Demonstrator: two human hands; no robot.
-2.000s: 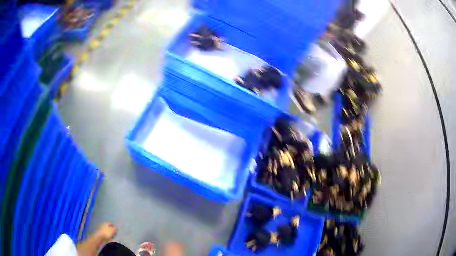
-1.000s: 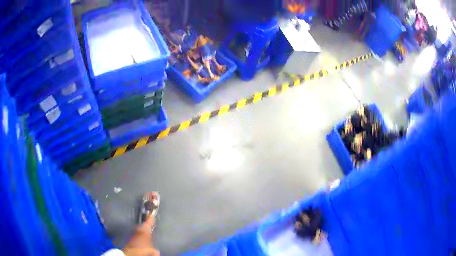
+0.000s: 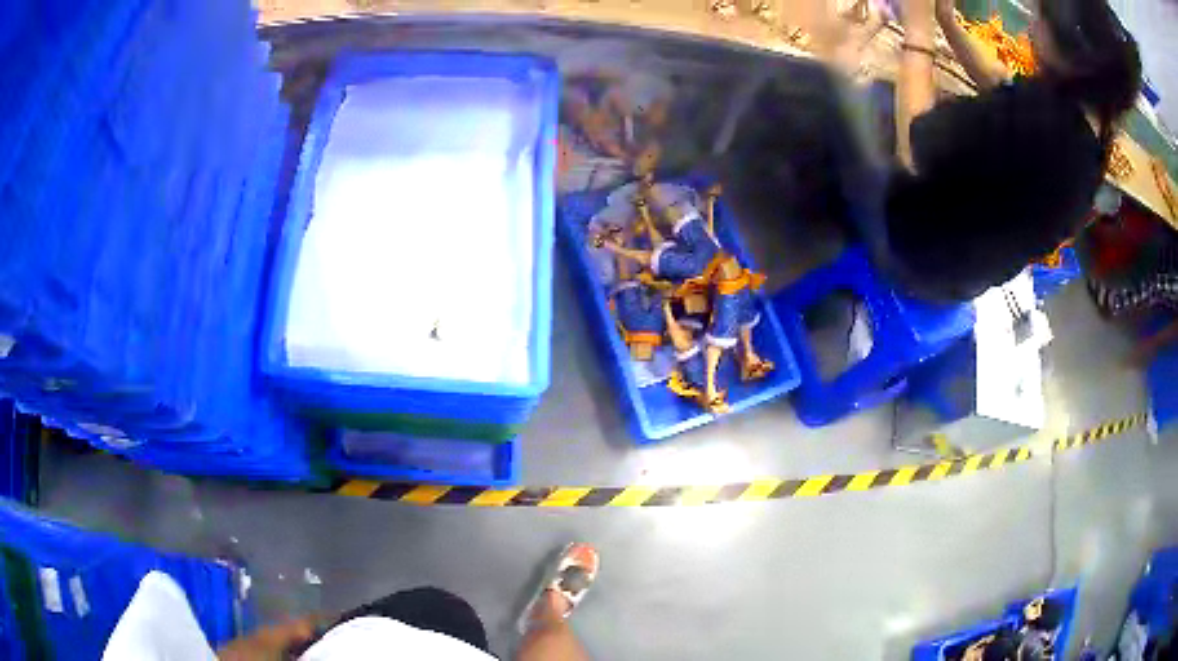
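Neither of my hands is clearly visible; only white clothing and a strip of bare skin, perhaps a forearm, show at the bottom left edge. In front of me a blue turnover tray (image 3: 544,245) with a white tray liner (image 3: 413,233) tops a stack. One small loose part (image 3: 435,331) lies low on the liner. To its right, a blue crate (image 3: 646,416) on the floor holds several figure lower bodies (image 3: 734,310) with blue shorts, tan legs and orange sashes, lying in different directions.
Tall blue tray stacks (image 3: 142,220) stand at left. A blue stool (image 3: 840,400) and a white-topped box (image 3: 1008,375) are right of the crate. A dark-haired person (image 3: 995,181) is at the pale workbench (image 3: 620,26). Yellow-black tape (image 3: 698,493) crosses the floor. Crates of dark parts lie bottom right.
The view has swung from the lined tray and dark-part crates towards the workbench side. The lined tray stack and the lower-body crate now appear larger and nearer. My foot shows farther right.
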